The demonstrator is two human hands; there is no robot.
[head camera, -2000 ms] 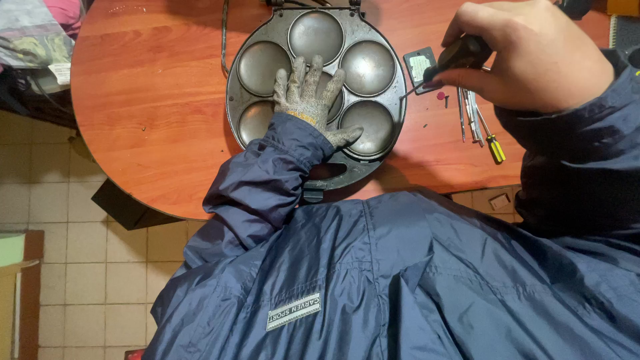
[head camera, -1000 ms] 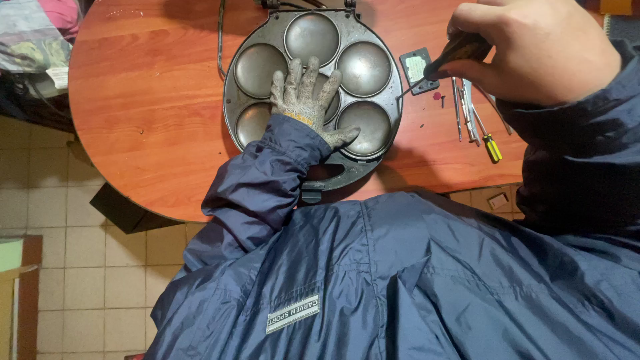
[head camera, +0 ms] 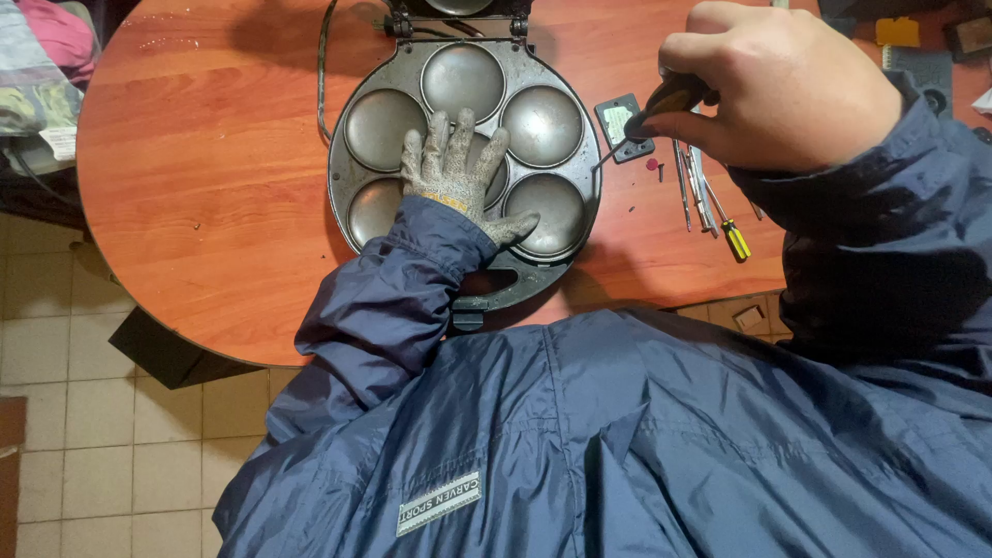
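Observation:
A round electric appliance with several shallow round metal molds (head camera: 541, 126) lies opened on the wooden table. My left hand (head camera: 457, 174), in a worn grey work glove, rests spread over the molds at its middle, fingers apart. Bare, my right hand (head camera: 767, 85) grips the dark handle of a screwdriver (head camera: 668, 105). The screwdriver's thin shaft slants down to the left, its tip at the right rim of the mold plate. Whether the tip sits in a screw or slot cannot be told. The black handle (head camera: 511, 291) of the appliance points toward my body.
Right of the appliance lie a small dark plate with a pale label (head camera: 618, 124), a red round piece (head camera: 652, 164), a screw (head camera: 661, 172), several thin metal tools (head camera: 700, 194) and a yellow-handled screwdriver (head camera: 736, 240). A power cord (head camera: 321, 85) runs along the left side. Cloth and bags sit far left.

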